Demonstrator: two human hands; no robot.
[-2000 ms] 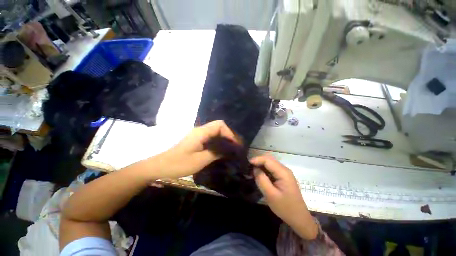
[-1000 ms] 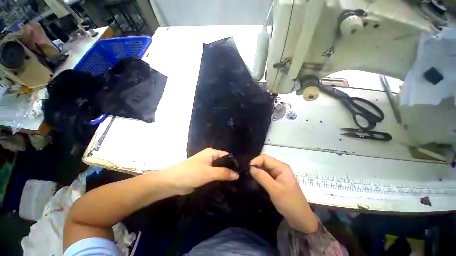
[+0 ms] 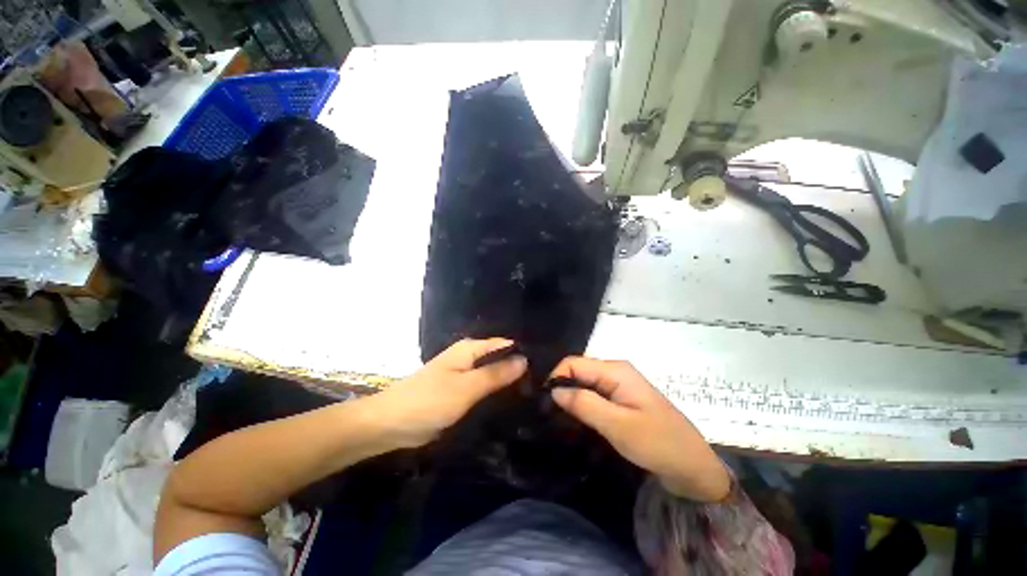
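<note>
A black speckled garment panel (image 3: 512, 225) lies lengthwise on the white table, its narrow top pointing away and its lower part hanging over the front edge towards my lap. My left hand (image 3: 467, 383) pinches the panel between thumb and fingers near the table's front edge. My right hand (image 3: 614, 403) pinches a dark edge of it just to the right. The two hands are slightly apart. The panel's right side lies beside the needle area of the cream sewing machine (image 3: 664, 113).
Black shears (image 3: 813, 231) and thread snips (image 3: 828, 289) lie on the machine bed at right. A printed ruler (image 3: 833, 402) runs along the front. A black heap (image 3: 169, 225) covers part of a blue basket (image 3: 250, 96) at left. White cloth (image 3: 124, 495) lies low left.
The panel has been drawn towards me and lies flatter, with its top nearer. My left hand has moved down from the middle of the panel to the front edge. Both hands still pinch the fabric.
</note>
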